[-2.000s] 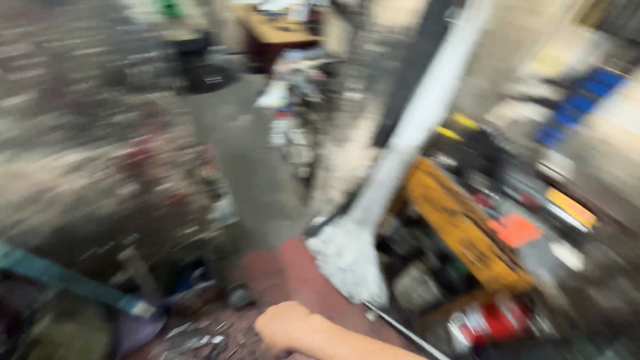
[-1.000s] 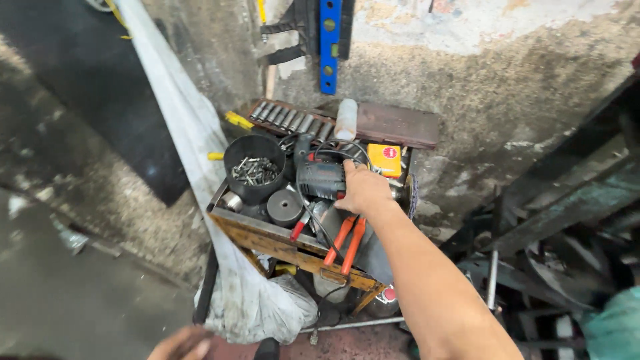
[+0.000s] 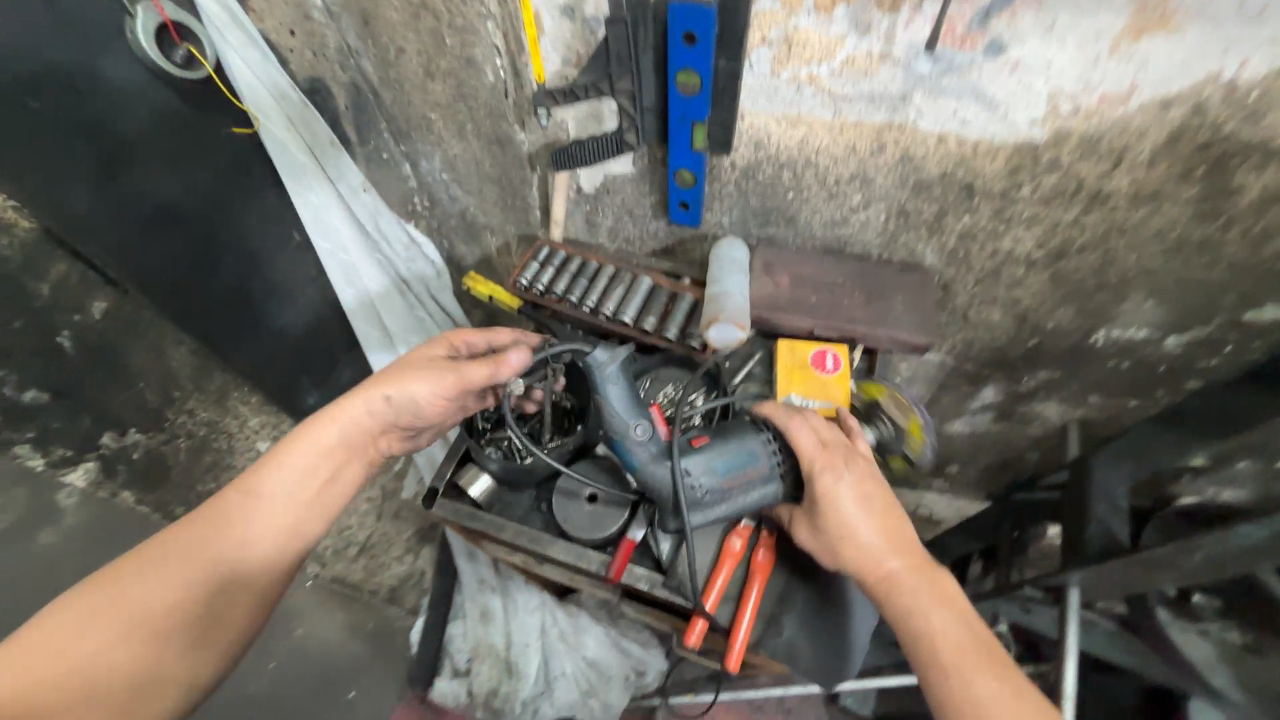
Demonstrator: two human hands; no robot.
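Note:
My right hand [image 3: 840, 490] grips the body end of a dark corded power drill [image 3: 710, 475] above a cluttered tool drawer. At the drill's handle side, my left hand [image 3: 450, 385] has its fingers around a loop of the black power cord [image 3: 515, 420]. Beneath the hands are a black tub of screws [image 3: 520, 440], a round metal disc [image 3: 591, 500] and a red-handled tool [image 3: 625, 550]. Orange-handled pliers or cutters [image 3: 735, 590] lean over the drawer's front edge. A yellow box [image 3: 812, 372] lies just beyond my right hand.
Behind the drawer are a socket set [image 3: 610, 290], a whitish plastic bottle [image 3: 727, 290] and a brown case [image 3: 845, 298]. A blue spirit level [image 3: 690, 110] hangs on the wall. Grey cloth [image 3: 340, 240] drapes at the left; dark metal frames [image 3: 1150, 540] stand at the right.
My left hand has come up from the lower edge to the cord. The drill has turned, its handle now pointing up and left, with my right hand at its right end.

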